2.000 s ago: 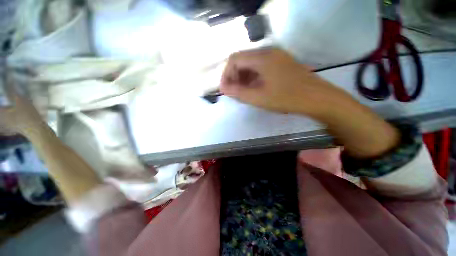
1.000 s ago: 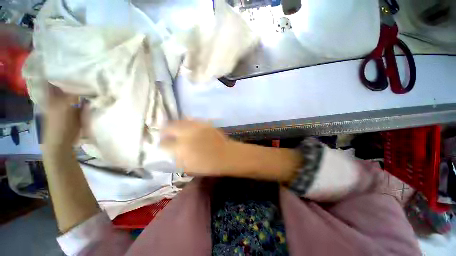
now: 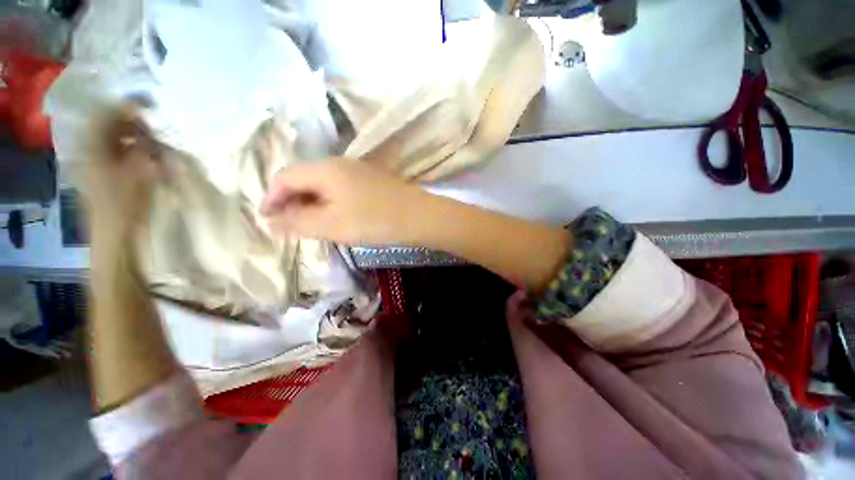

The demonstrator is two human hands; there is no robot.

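Observation:
A cream cloth garment piece (image 3: 211,234) lies bunched at the left of the table and hangs over its front edge. More of it spreads right, towards the sewing machine's needle plate (image 3: 562,89). My left hand (image 3: 127,155) is at the cloth's left side, blurred; its fingers cannot be made out. My right hand (image 3: 323,199) is over the middle of the cloth with fingers curled; whether it pinches the cloth cannot be told. Bright glare hides part of the cloth.
Red-handled scissors (image 3: 750,141) lie at the right of the table. A white curved piece (image 3: 666,61) is beside them. Red baskets stand under the table at the left (image 3: 267,394) and right (image 3: 787,323). The table's front edge (image 3: 712,239) carries a scale. A red thing (image 3: 28,98) is far left.
My right hand has moved from near the needle area to the cloth at the left, then slightly up. My left hand has moved up with the cloth bunched below. The cloth's right part now spreads wider.

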